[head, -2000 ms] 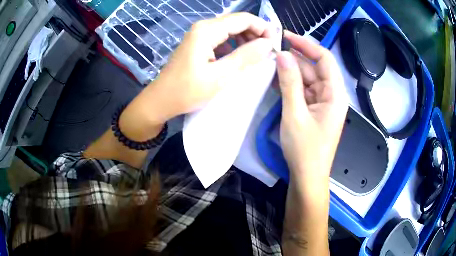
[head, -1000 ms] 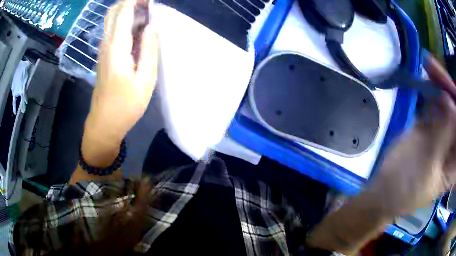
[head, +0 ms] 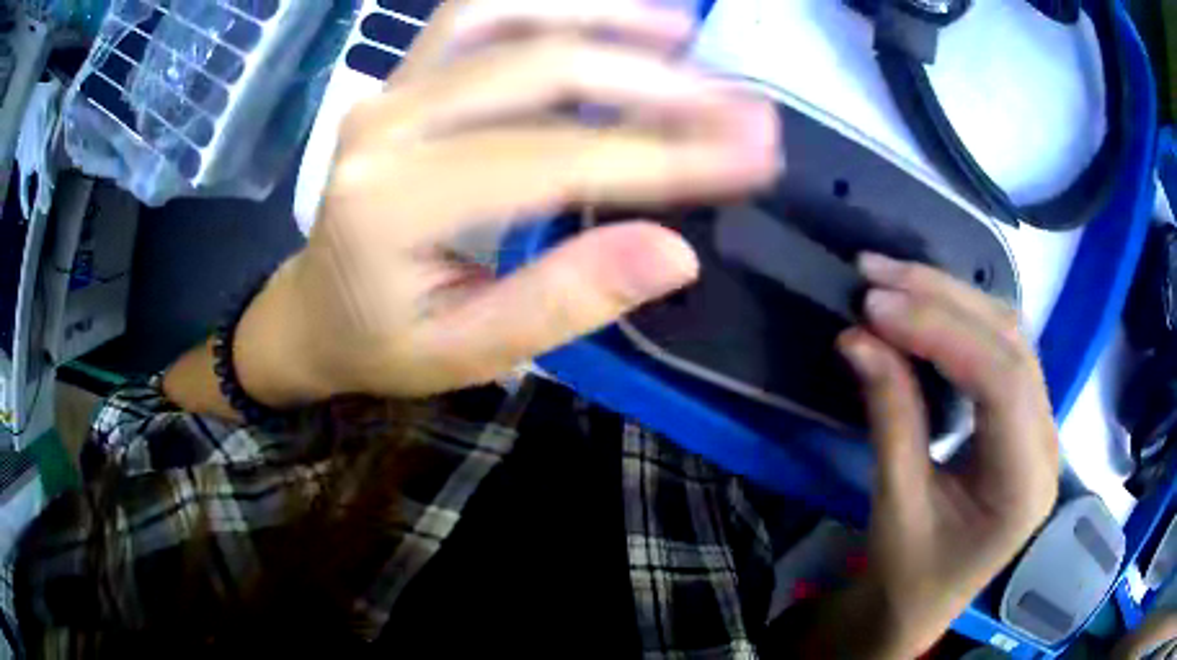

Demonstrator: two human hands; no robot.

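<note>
The dark oval base (head: 929,226) lies in the blue tray (head: 729,432), its left part hidden by my left hand. A narrow dark grey strip (head: 787,255) lies slantwise over the base; I cannot tell if it touches it. My right hand (head: 962,426) has its fingertips pinched at the strip's right end. My left hand (head: 542,194), blurred, hovers over the base's left end, fingers and thumb apart, with nothing visible in it. A white liner sheet with black strips (head: 385,29) is partly hidden behind my left hand.
Black headphones (head: 962,142) lie in the tray behind the base. Clear crinkled plastic over strip sheets (head: 194,90) is at upper left. Another tray at lower right holds a grey base with two dark strips (head: 1069,567). Pale equipment stands at far left.
My right hand has come back from the far right with the strip, over the base. My left hand has let go of the white sheet and moved right, over the base's left end.
</note>
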